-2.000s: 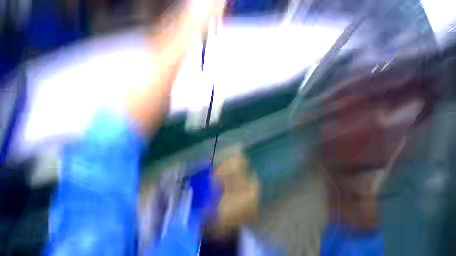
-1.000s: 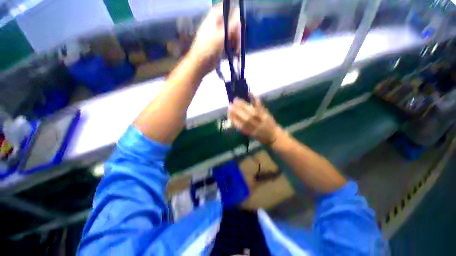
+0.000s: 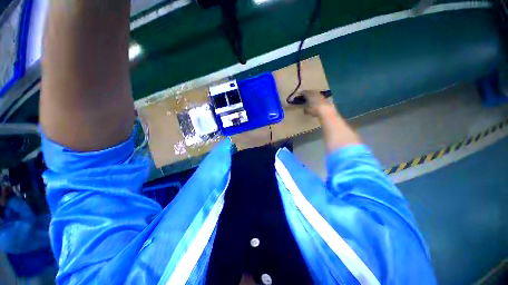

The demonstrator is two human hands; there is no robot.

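My right hand (image 3: 315, 104) is closed around a black electric screwdriver (image 3: 298, 100) at the right end of the brown cardboard sheet (image 3: 289, 75). Dark ends show on both sides of the hand, and a black cord runs up from it. My left forearm (image 3: 88, 72) is raised at the left; its hand is cut off by the top edge. A silver-and-black metal box (image 3: 227, 104) sits on the left part of the blue tray (image 3: 260, 100). A white box (image 3: 203, 120) in clear wrap lies left of the tray.
A dark cord bundle (image 3: 231, 28) hangs at top centre. The green bench (image 3: 379, 61) runs right. Yellow-black floor tape (image 3: 440, 153) crosses the lower right. A blue-rimmed tray (image 3: 21, 50) is at upper left. Another person in blue (image 3: 22, 222) shows at the left edge.
The view has tipped down onto the cardboard. My right hand has left the black brick and cords held up high and gone down to the screwdriver. My left hand has left the picture.
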